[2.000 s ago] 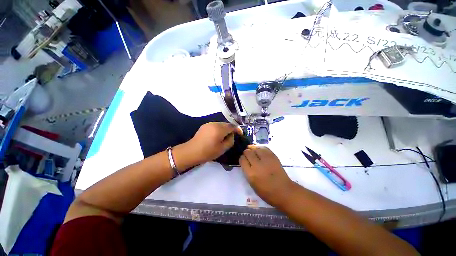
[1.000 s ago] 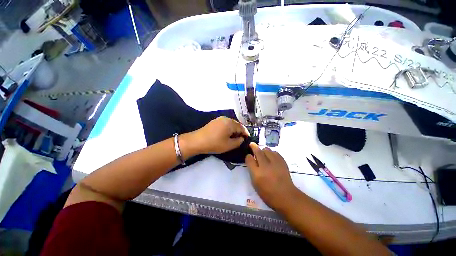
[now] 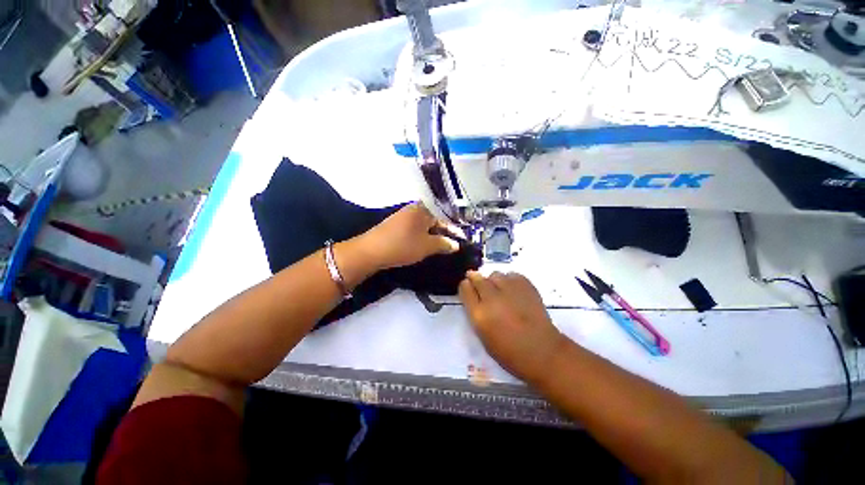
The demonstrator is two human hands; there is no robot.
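Observation:
A black garment panel (image 3: 308,218) lies on the white table left of the needle, its narrow end at the presser foot (image 3: 473,234). My left hand (image 3: 410,237) holds the cloth's narrow end just left of the foot, fingers bent. My right hand (image 3: 507,317) pinches the near edge of the same black cloth (image 3: 446,275) with its fingertips, just below the foot. The cloth between the hands is bunched, and I cannot tell whether it is one piece or two. The fingertips partly hide it. The sewing machine (image 3: 626,175) stands over it.
Thread snips (image 3: 626,314) with pink and light-blue handles lie right of my right hand. A small black swatch (image 3: 697,294) lies beside them. A rounded black piece (image 3: 641,230) lies beneath the machine arm. A black box (image 3: 852,298) with a cable is at far right. A ruler strip (image 3: 417,393) runs along the front edge.
The camera view has shifted. My left hand has moved slightly up over the cloth beside the foot, and more black cloth shows between the two hands. Both hands still hold the cloth.

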